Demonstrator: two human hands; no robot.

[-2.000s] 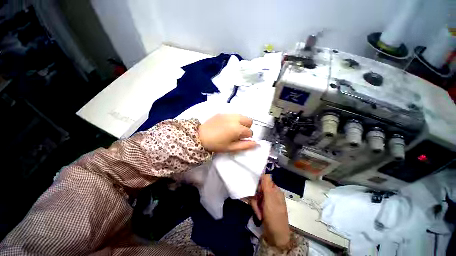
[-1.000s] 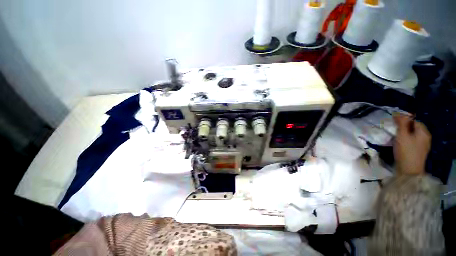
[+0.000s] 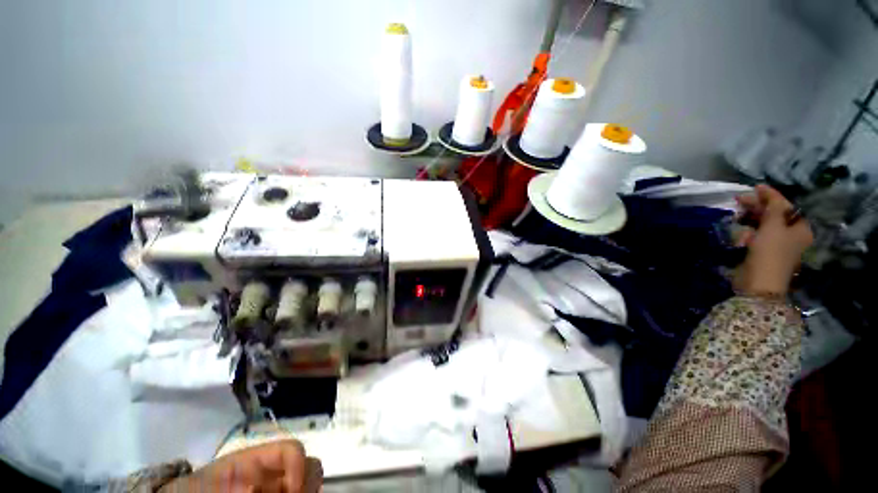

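Observation:
My right hand [image 3: 773, 241] reaches out at the far right, at the edge of the navy and white cloth pile [image 3: 674, 241]. Its fingers are bent at the white edge of the pile; whether they grip cloth is unclear. A small dark thing shows at its fingertips. My left hand [image 3: 260, 470] is at the bottom edge, partly cut off, fingers curled, in front of the overlock machine [image 3: 428, 221]. White garment panels [image 3: 87, 385] lie left of the needle area, beside a navy panel [image 3: 58, 298].
White pieces [image 3: 457, 390] are heaped on the machine bed right of the needle. Several white thread cones [image 3: 587, 173] with orange tops stand behind the machine. Red cloth [image 3: 496, 188] hangs behind them. More blurred equipment is at the far right.
The view has swung right. My right hand left the presser foot area and moved out to the pile at the right. My left hand left the white piece and is now low before the machine.

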